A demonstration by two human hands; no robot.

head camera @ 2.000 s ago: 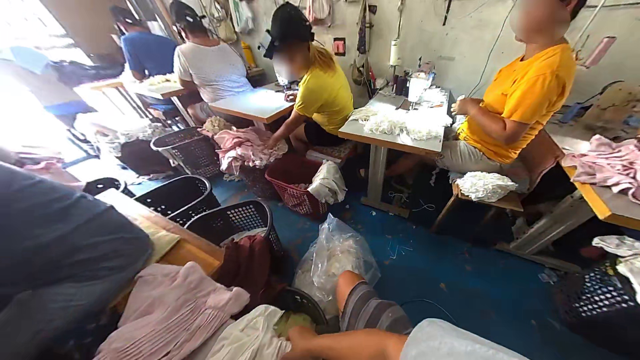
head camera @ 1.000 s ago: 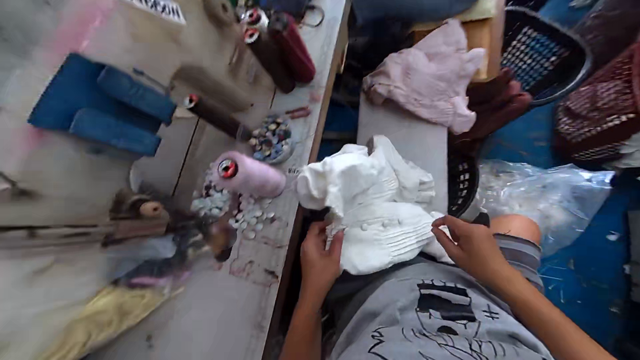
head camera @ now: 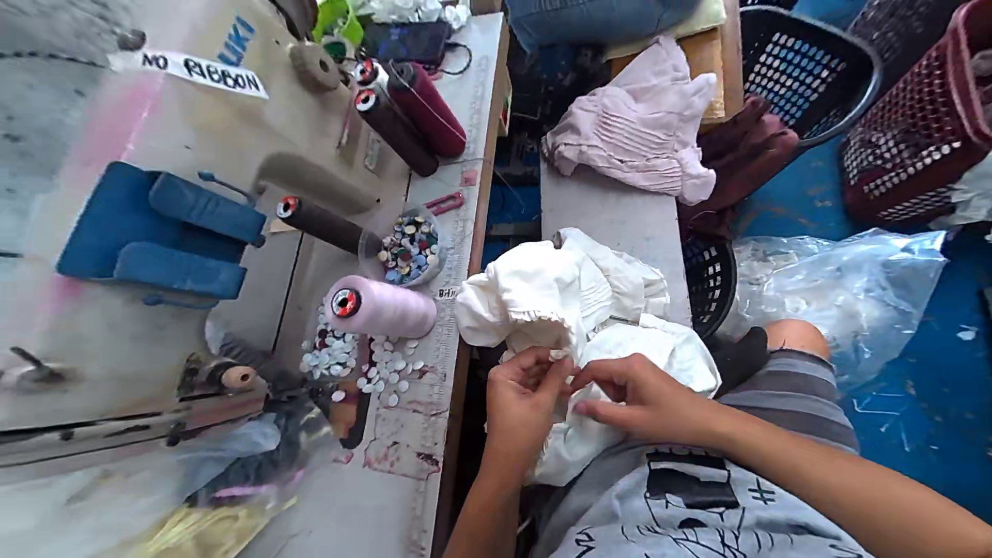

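Observation:
A white gathered garment (head camera: 542, 291) lies bunched across my lap and the near end of a pale bench. My left hand (head camera: 531, 384) pinches an edge of it between thumb and fingers. Close beside, my right hand (head camera: 632, 391) has its fingertips on the same cloth, the fingers curled and the fingertips of both hands almost meeting. A pink pleated garment (head camera: 632, 124) rests farther up the bench. On the table to the left are a lilac thread cone (head camera: 384, 308), loose white buttons (head camera: 387, 368) and a clear tub of mixed buttons (head camera: 411, 252).
An industrial sewing machine (head camera: 186, 116) fills the left side. Dark and red thread cones (head camera: 426, 108) and a pink thread snipper (head camera: 444, 203) lie on the table. To the right are a black plastic basket (head camera: 814, 70), a maroon basket (head camera: 914, 147) and a clear plastic bag (head camera: 845, 302) on the blue floor.
The view has swung from the room to the table and my lap. Since one second ago my hands have come together on the white garment, which is now bunched differently.

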